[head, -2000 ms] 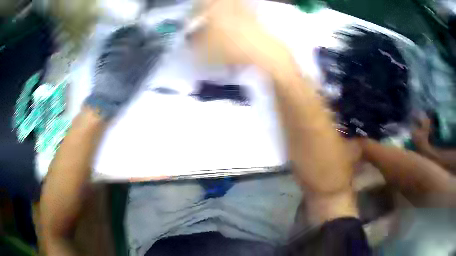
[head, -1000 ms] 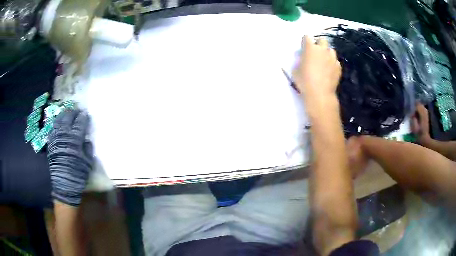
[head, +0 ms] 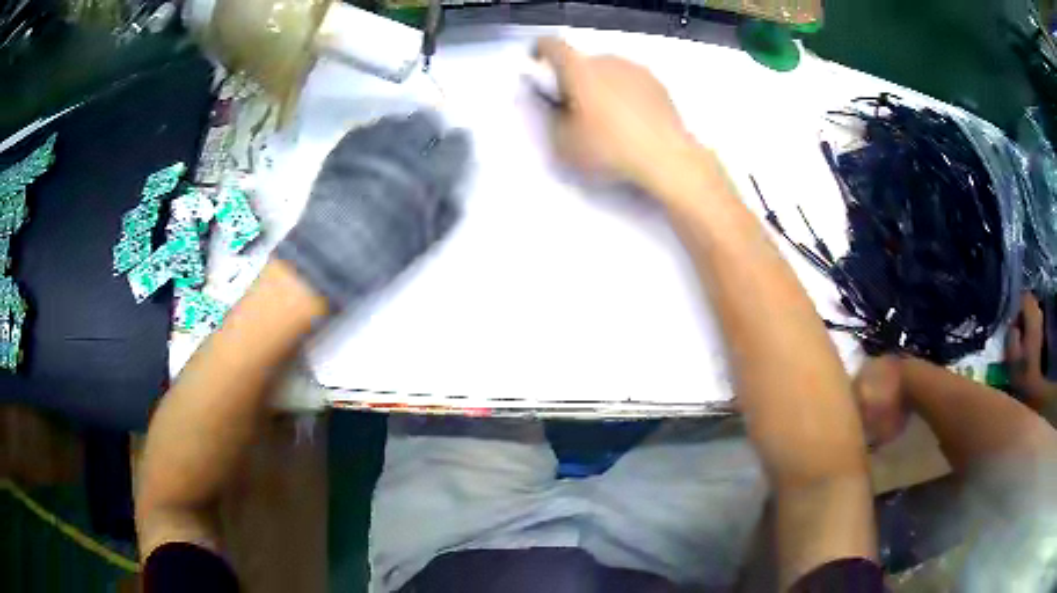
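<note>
My left hand [head: 383, 197], in a mottled grey knit glove, is over the left part of the white sheet [head: 522, 313]. Its fingers are curled near a dark slim tip [head: 430, 46] that points down at the top. What it holds is hidden, apart from a small dark spot at the fingers. My bare right hand [head: 609, 110] is blurred, right of the glove and apart from it. A short dark piece [head: 547, 93] shows at its fingers, too blurred to name.
A pile of black cables [head: 927, 232] lies at right on clear plastic, some ends sticking out leftward. Loose green boards [head: 174, 249] lie at left, board rows [head: 12, 255] at far left. A yellowish funnel [head: 272, 41] with white tube is top left. Another person's arm [head: 962, 400] is at lower right.
My left hand has moved from the loose boards up and right toward the dark tip. My right hand has moved left, away from the cable pile. The whole view has shifted.
</note>
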